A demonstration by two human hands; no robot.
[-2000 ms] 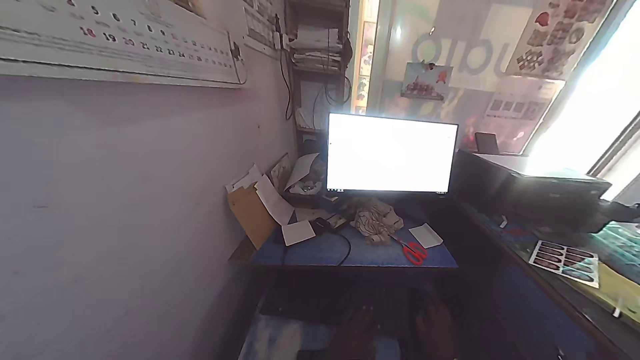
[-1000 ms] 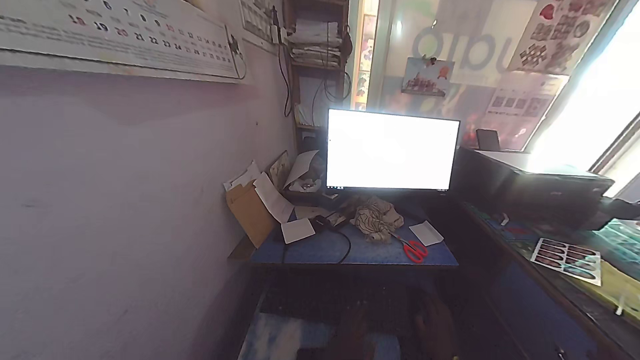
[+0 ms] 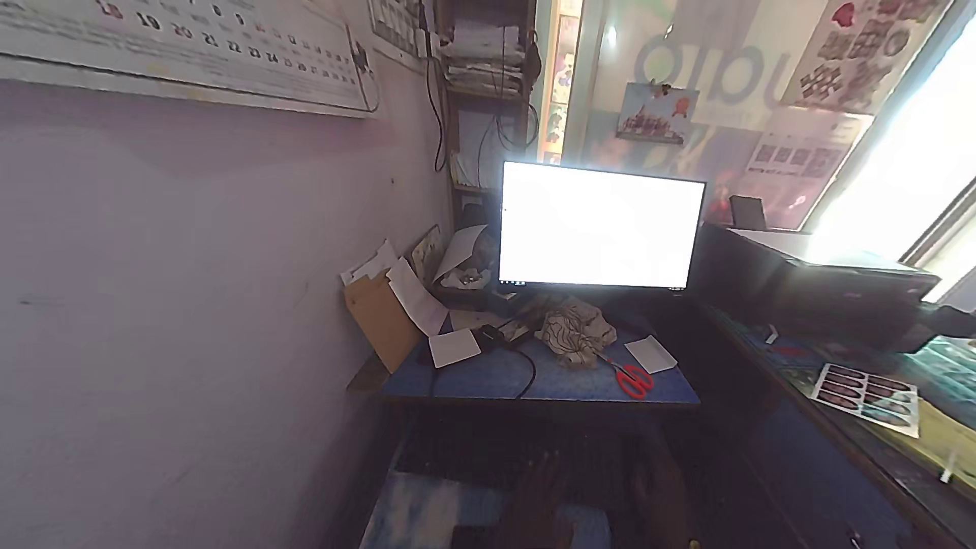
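Observation:
In deep shade under the desk top, my left hand [image 3: 540, 488] rests at the near edge of a dark keyboard [image 3: 488, 450], its fingertips at the keys. To its right, my right hand [image 3: 660, 480] lies low on the same shelf; whether a mouse is under it is too dark to tell. Above and beyond the hands, a monitor [image 3: 602, 225] shows a bright, mostly white screen. Red-handled scissors [image 3: 634, 380] lie on the blue desk top [image 3: 473, 387], against a crumpled cloth [image 3: 576, 332]. A white card [image 3: 651, 354] lies to their right.
Brown envelope [image 3: 381, 320] and papers lean on the left wall, near a white card [image 3: 454, 348] and a black cable [image 3: 532, 374]. A black printer [image 3: 823, 290] and a photo sheet [image 3: 868, 398] are on the right counter. Shelves [image 3: 488, 91] with paper stacks stand behind.
My left hand has shifted slightly over the keyboard area. The things on the desk top have not moved.

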